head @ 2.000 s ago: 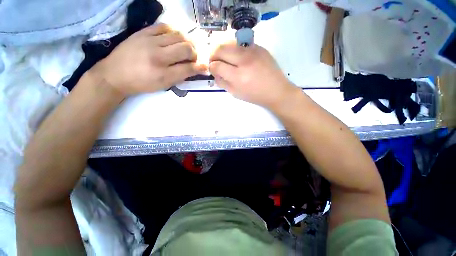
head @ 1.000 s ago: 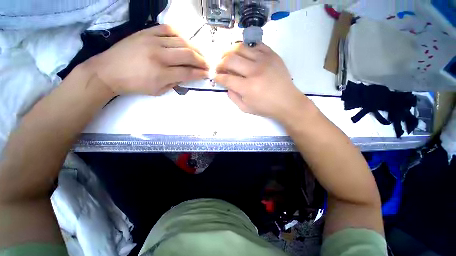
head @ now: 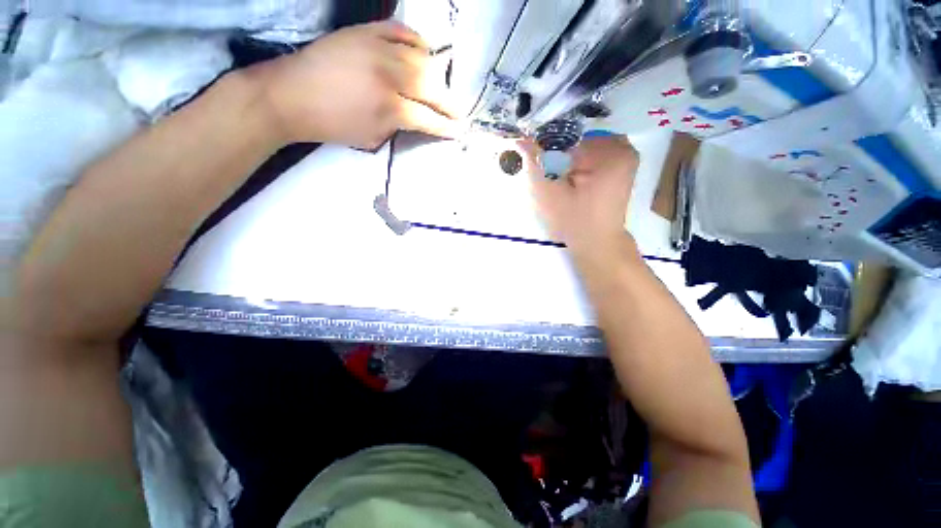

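Note:
The white sewing machine head [head: 764, 113] stands at the top, with the needle and presser foot area [head: 500, 119] under bright glare. My left hand [head: 346, 88] is left of the presser foot, its fingertips reaching toward it; any cloth under them is lost in the glare. My right hand [head: 598, 191] is just right of the foot, partly behind the grey knob [head: 557, 163]; its fingertips are partly hidden. Dark cloth [head: 258, 191] runs below my left forearm. The pale machine bed [head: 464, 196] has a dark outline and a round hole.
White puffy cloth [head: 77, 124] is heaped at the left. A brown strip [head: 676, 175], a slim metal tool [head: 682, 211] and a black fabric bundle [head: 758, 278] lie at the right. A measuring-tape edge [head: 382, 325] runs along the table front. Something blue hangs below right.
The view has shifted to show more of the machine head. Both hands are farther up by the presser foot. Their fingertips are farther apart, and the round hole in the bed now shows.

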